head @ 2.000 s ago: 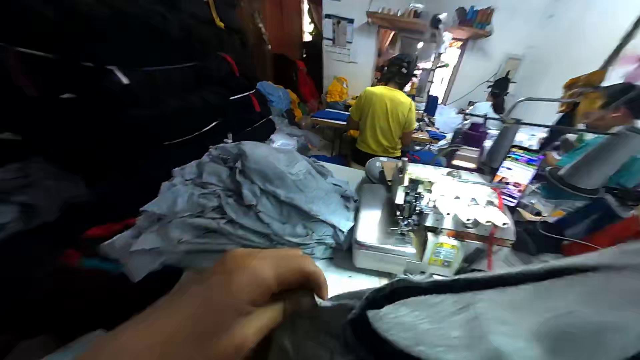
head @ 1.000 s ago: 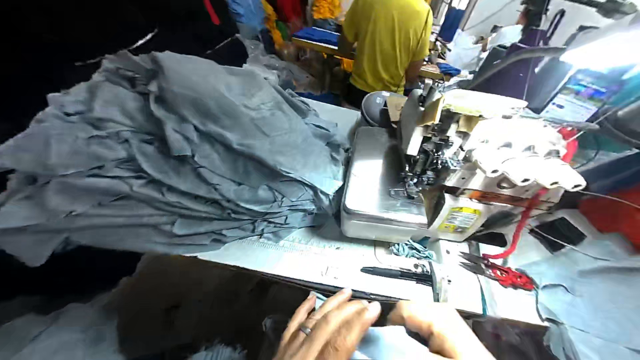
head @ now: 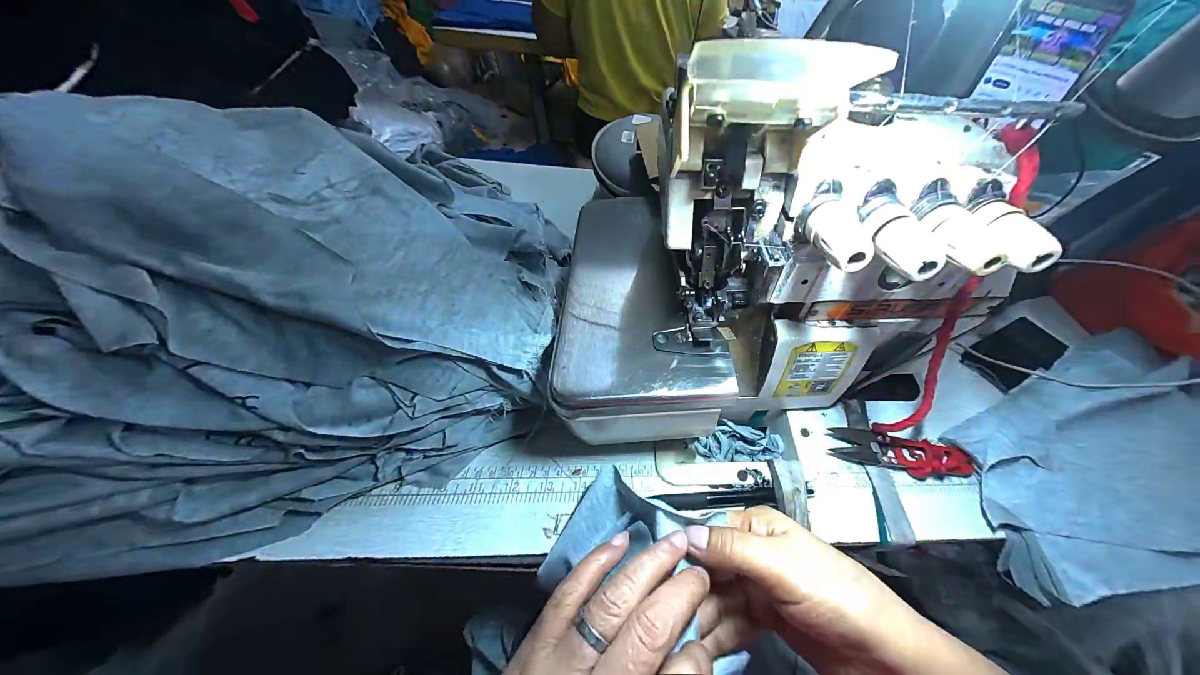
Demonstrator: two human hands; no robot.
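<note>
Both my hands meet at the table's front edge, low in the view. My left hand (head: 614,609), with a dark ring on one finger, lies on a piece of blue-grey fabric (head: 595,525) and presses it. My right hand (head: 787,581) pinches the same fabric between thumb and fingers. Just beyond them stands an overlock sewing machine (head: 816,216), its metal bed plate (head: 623,309) on the left and its presser foot (head: 703,328) over the front of the bed. A large heap of grey fabric pieces (head: 253,281) covers the table to the left.
Red-handled thread snips (head: 919,457) lie right of the machine's front, beside more grey fabric (head: 1097,469). A measuring scale (head: 506,483) runs along the table's front edge. Small fabric scraps (head: 738,442) sit below the bed. Behind the machine is a person in a yellow shirt (head: 637,56).
Two seconds ago only one hand showed, near dark cloth; now both hands are together on blue-grey fabric. The view has tilted down and come closer to the machine.
</note>
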